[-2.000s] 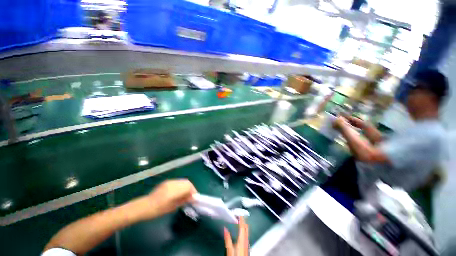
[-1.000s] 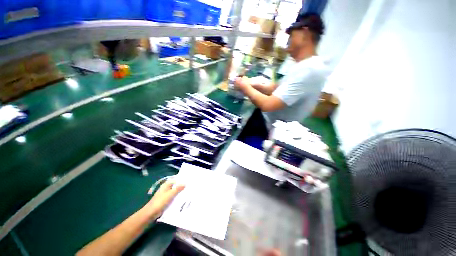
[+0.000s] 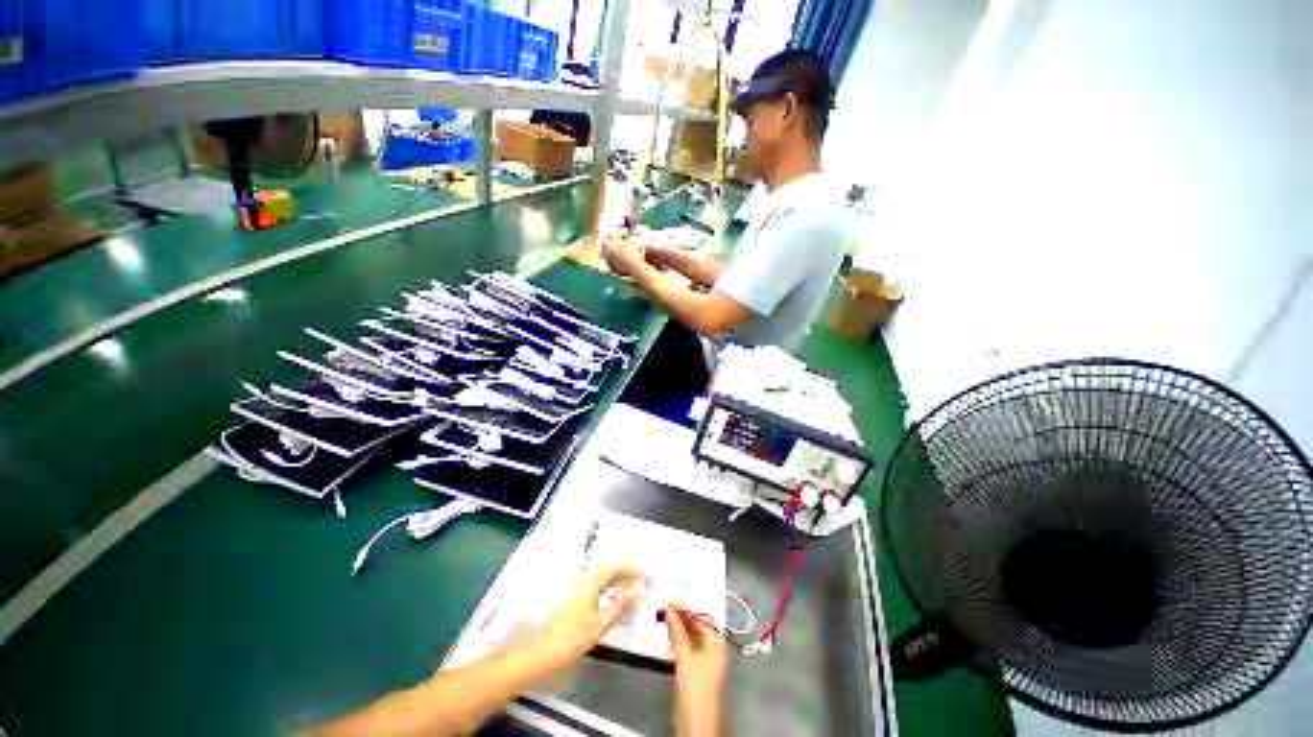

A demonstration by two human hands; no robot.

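Observation:
A small solar panel (image 3: 683, 556) lies white back up on the metal-framed test box (image 3: 835, 619). My left hand (image 3: 602, 602) is over the panel with fingertips pinched on its white lead. My right hand (image 3: 694, 641) is just right of it, pinching the end of a thin test lead. A red test lead (image 3: 786, 593) runs down from the bench meter (image 3: 778, 449) to a white connector beside the panel. The tiny ends between my fingers are too small to tell whether they touch.
Overlapping stacked panels (image 3: 432, 377) with coiled white cords lie left on the green bench (image 3: 216, 605). A black fan (image 3: 1102, 540) stands right. A coworker (image 3: 778, 238) works beyond the meter. Blue bins (image 3: 375, 32) stand on the shelf above.
The panel has moved from my left hand onto the test box. My right hand has come into clear view beside the left, at the leads. The view has turned right.

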